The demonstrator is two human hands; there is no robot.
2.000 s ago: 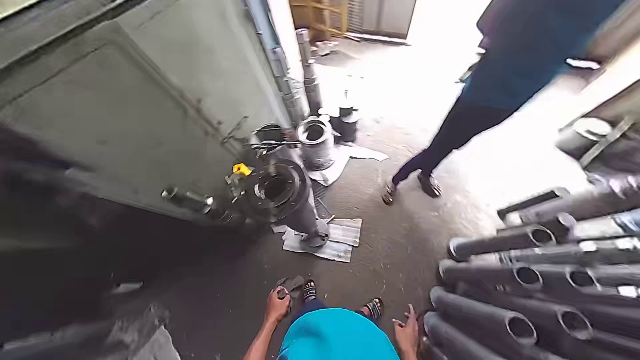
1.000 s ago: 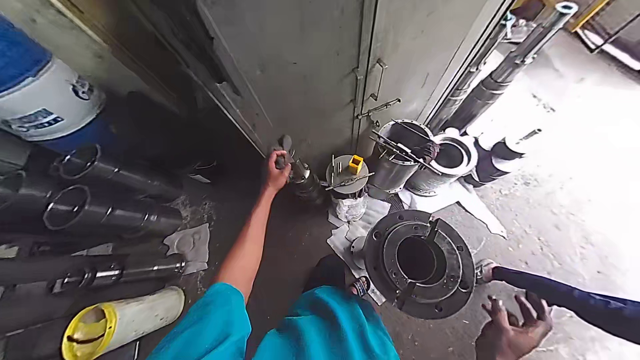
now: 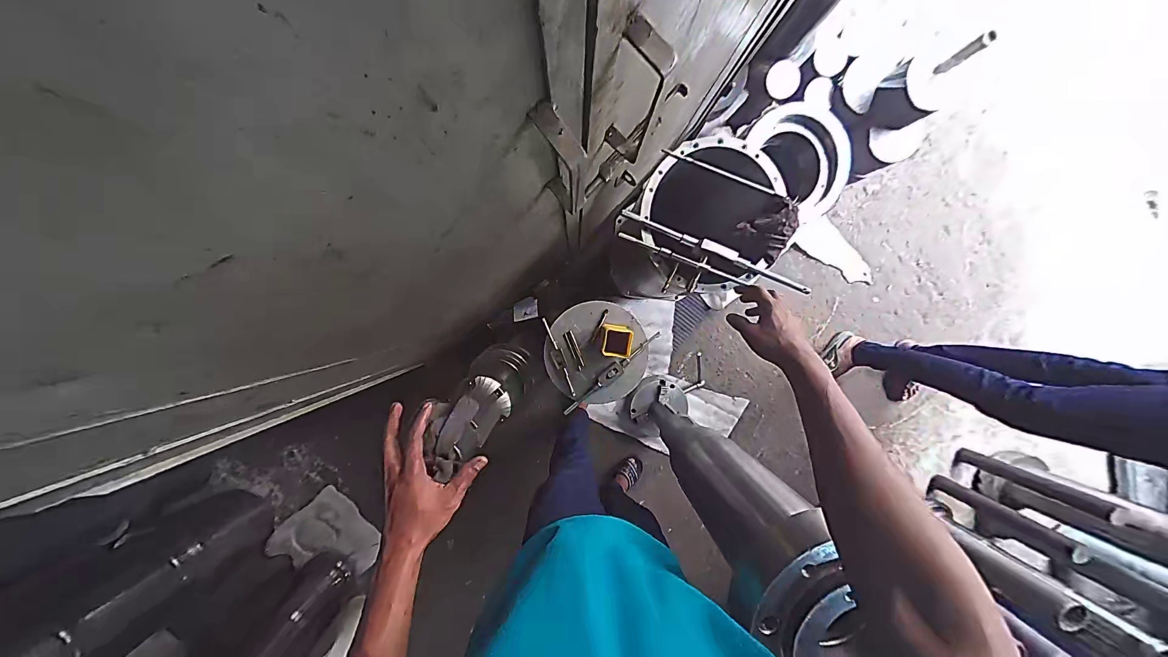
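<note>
My left hand [image 3: 424, 497] has its fingers spread at a grey metal part [image 3: 470, 415] with a ribbed end; whether they touch is unclear. My right hand [image 3: 776, 333] is raised, fingers apart, near the metal rods [image 3: 712, 251] lying across the rim of a large flanged cylinder [image 3: 650, 196]. Between the hands, a round metal plate [image 3: 584, 319] carries small tools and a yellow square object [image 3: 617, 341]. A long metal tube [image 3: 730, 479] with a bolt-holed flange [image 3: 794, 593] at its near end stands right of my legs, partly behind my right forearm.
A grey metal cabinet [image 3: 274, 201] fills the upper left. Another person's legs [image 3: 1022, 379] are at the right, above a stack of metal pipes [image 3: 1031, 566]. Ringed cylinders [image 3: 821, 151] stand at the upper right. Sheeting [image 3: 721, 415] lies on the floor.
My left hand's fingers, closed around a dark thing a second ago, are now spread. My right hand has moved from near the wide flange to near the rods. The view has turned and shifted strongly.
</note>
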